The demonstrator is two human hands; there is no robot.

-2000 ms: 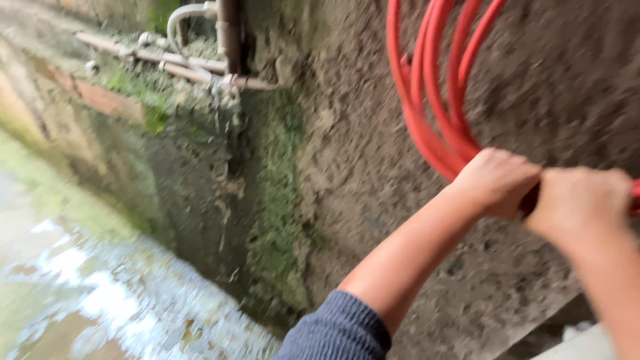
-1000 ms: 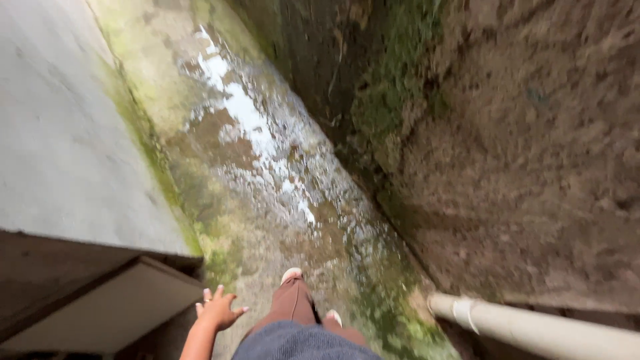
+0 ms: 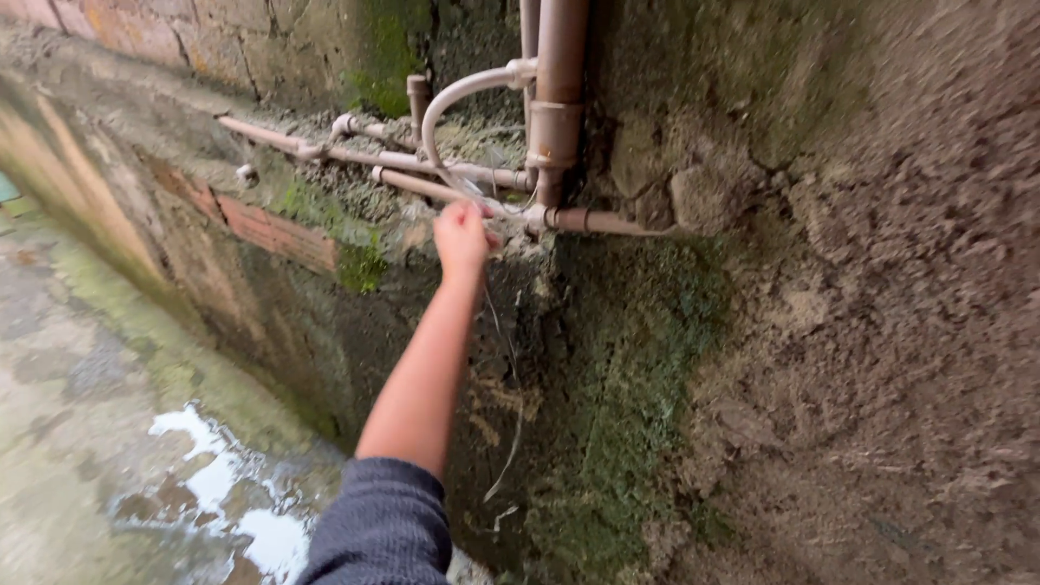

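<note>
My left hand (image 3: 465, 236) reaches up from the bottom, its fingers closed on a thin clear strand (image 3: 517, 366). The strand hangs below the hand in front of the dark wall, and thin loops of it show above the fingers. Right beside the hand are the lower end of a curved white hose (image 3: 431, 122) and a thin horizontal pipe (image 3: 422, 185). Whether the fingers also touch the hose or pipe cannot be told. A thick brown vertical pipe (image 3: 559, 89) stands to the right of the hand. My right hand is out of view.
Rough earthen wall (image 3: 861, 366) fills the right side. Green moss (image 3: 634, 398) covers the corner below the pipes. Exposed bricks (image 3: 276, 231) show in the left wall's ledge. Wet concrete floor (image 3: 97, 414) with a shiny puddle (image 3: 211, 479) lies at lower left.
Two seconds ago both hands held a red hose, now out of view. My left hand, low and spread one second ago, is now raised at the pipes with the strand in it. The view has swung strongly.
</note>
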